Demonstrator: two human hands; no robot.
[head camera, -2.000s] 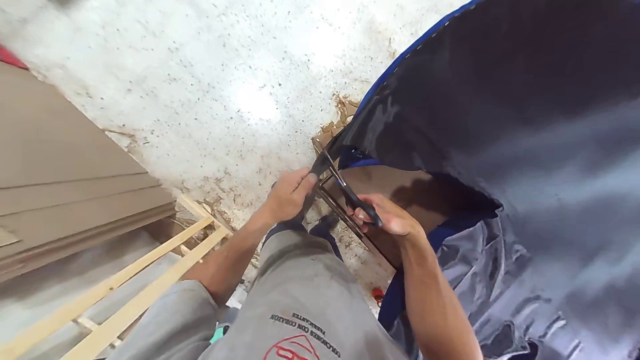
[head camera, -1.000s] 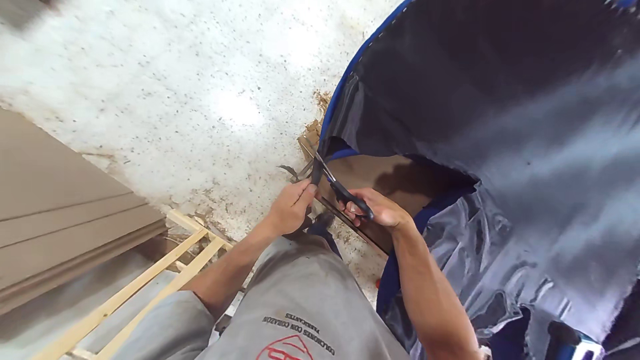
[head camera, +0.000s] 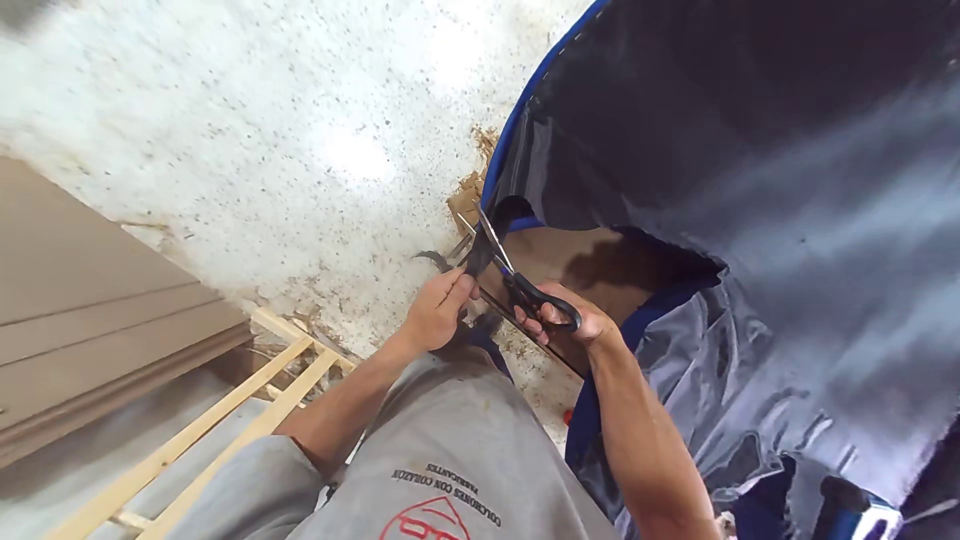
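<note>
My right hand (head camera: 559, 313) grips the black handles of a pair of scissors (head camera: 496, 244), whose metal blades stand apart around dark cloth. My left hand (head camera: 441, 307) pinches a strip of black fabric (head camera: 484, 247) just left of the blades. On the right spreads a large piece covered in dark shiny fabric (head camera: 720, 142), with blue trim (head camera: 517, 112) along its curved edge. An opening in that fabric, below its upper part, shows a brown panel (head camera: 600, 262) inside. Part of the left fingers' grip is hidden.
A light wooden frame (head camera: 225, 412) lies at the lower left, beside stacked brown boards (head camera: 97, 300). The pale speckled floor (head camera: 247, 135) carries scraps near the blue edge. Wrinkled fabric (head camera: 690, 360) lies beside my right forearm, and a small red object (head camera: 568, 417) is near my legs.
Both hands stay close together at the fabric strip, with the scissors in my right hand throughout. The view has shifted slightly.
</note>
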